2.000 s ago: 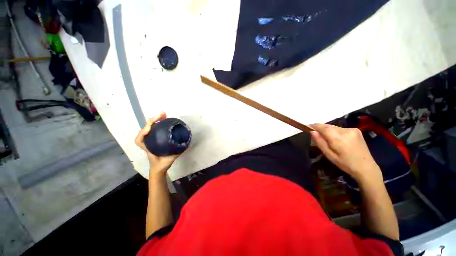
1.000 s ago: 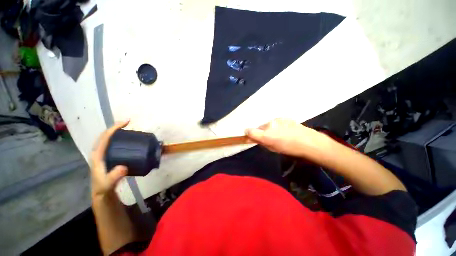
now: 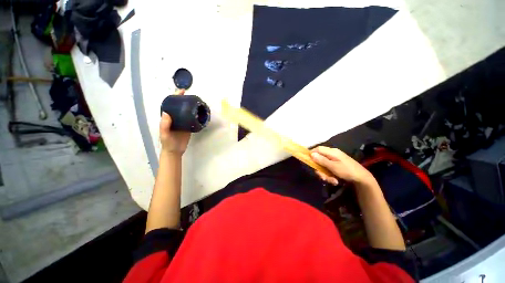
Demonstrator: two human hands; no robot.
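My left hand [image 3: 174, 135] is closed around a black jar [image 3: 181, 113], tilted on its side with its open mouth facing right. My right hand [image 3: 338, 164] grips a flat yellow-brown wooden stick [image 3: 271, 135] near its lower end. The stick's far end is blurred and points up-left, outside the jar and a little right of its mouth. A black fabric triangle [image 3: 304, 33] lies on the table, with glossy bluish paste blobs [image 3: 274, 65] on it. The round black lid [image 3: 183, 78] lies flat just above the jar.
The off-white table [image 3: 216, 166] bears a curved grey strip [image 3: 138, 99] at left and dark fabric scraps [image 3: 97, 30] at its upper left edge. Mixed scraps [image 3: 72, 110] lie beyond that edge. A dark seat-like object with a red rim [image 3: 410, 166] stands at lower right.
The stick has come out of the jar's mouth and swung to point up-left. My left hand has moved the jar up and right, close to the lid.
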